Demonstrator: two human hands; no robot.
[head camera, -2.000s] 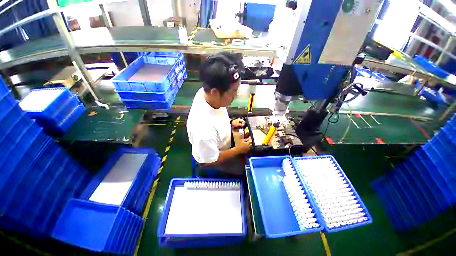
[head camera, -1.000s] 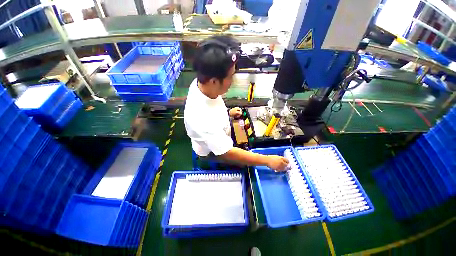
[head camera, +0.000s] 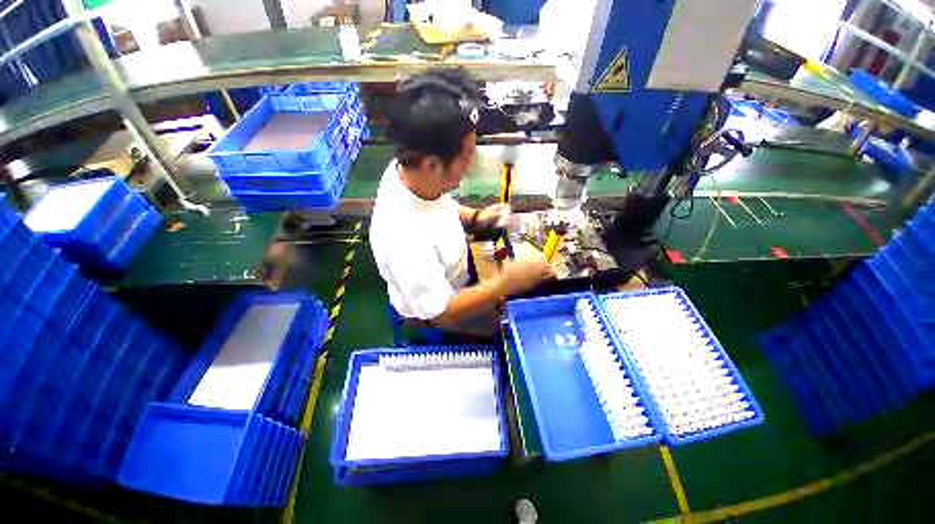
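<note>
Neither of my hands is in view. In front of me a seated person (head camera: 418, 241) in a white shirt has both hands at the fixture (head camera: 579, 246) under a blue-and-white ultrasonic welder (head camera: 646, 92). Beside them a blue tray (head camera: 554, 384) holds white housings (head camera: 615, 379) along its right side. The tray to its right is filled with rows of white housings (head camera: 682, 363). A third blue tray (head camera: 420, 469) holds a white sheet (head camera: 422, 411) with one row of housings (head camera: 436, 359) at its back edge.
Tall stacks of blue crates stand at the left (head camera: 62, 358) and right (head camera: 861, 348). More blue trays (head camera: 195, 450) sit at the lower left. A green conveyor (head camera: 256, 51) runs behind. Yellow tape (head camera: 672, 481) marks the green floor. A shoe tip (head camera: 525, 511) shows at the bottom edge.
The seated person's near hand reached into the middle tray and is now back at the fixture. The view has shifted slightly, and a shoe tip has come into view at the bottom.
</note>
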